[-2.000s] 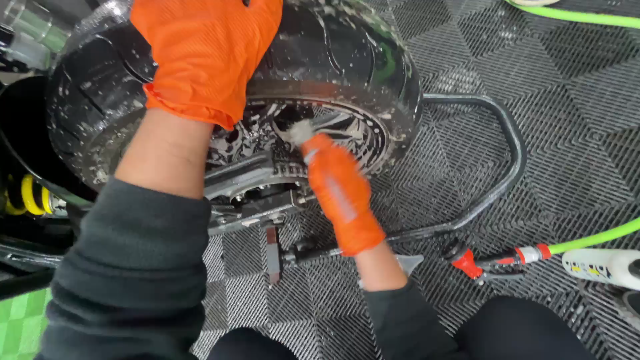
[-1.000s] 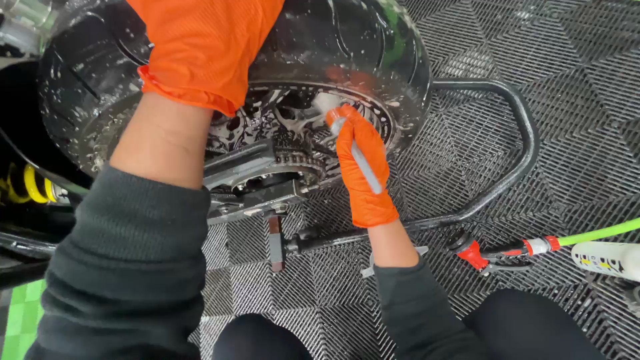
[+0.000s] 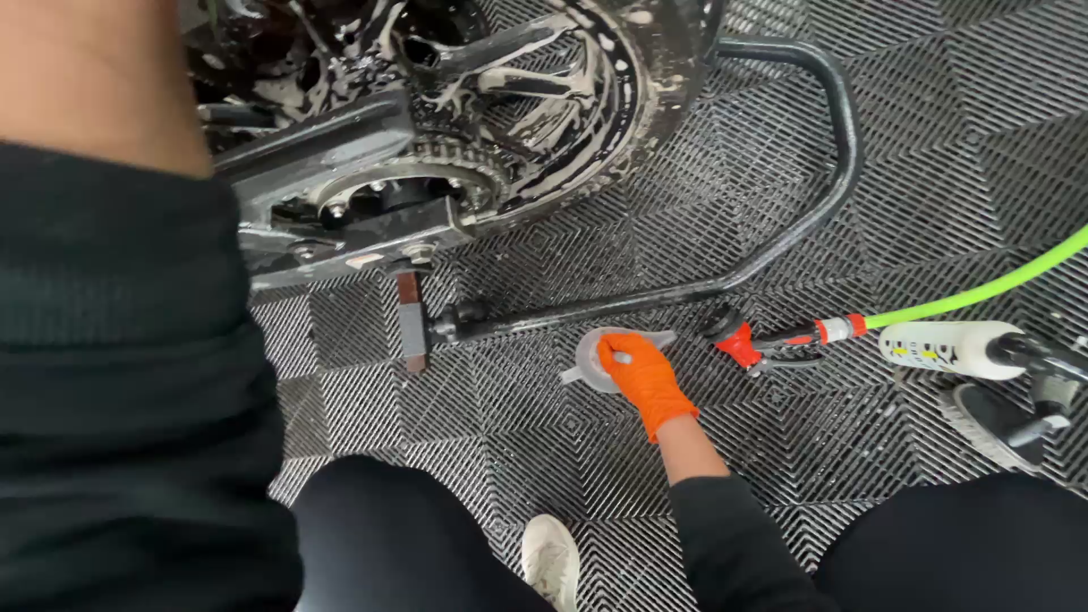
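My right hand (image 3: 642, 374), in an orange glove, is over a translucent plastic cup (image 3: 595, 361) on the floor, fingers closed around a brush handle (image 3: 623, 358) whose head is hidden in the cup. My left hand is beyond the frame; only its bare wrist and dark sleeve show at the left. Up and to the left of my right hand is the motorcycle's rear wheel (image 3: 612, 102), its spokes and rim streaked with whitish foam. Beside the wheel sit the chain and sprocket (image 3: 476, 166) and the swingarm (image 3: 340, 153), also wet.
A black tubular paddock stand (image 3: 841, 144) curves around the wheel's right side. To the right lie a red and black hose nozzle (image 3: 739, 344) on a green hose (image 3: 986, 293), a white spray bottle (image 3: 952, 347) and a scrub brush (image 3: 990, 425). The floor is ribbed tile (image 3: 544, 442).
My right hand has moved with the brush from the wheel rim down to the cup. My left hand, earlier on the tire, has gone out of view as the view shifted.
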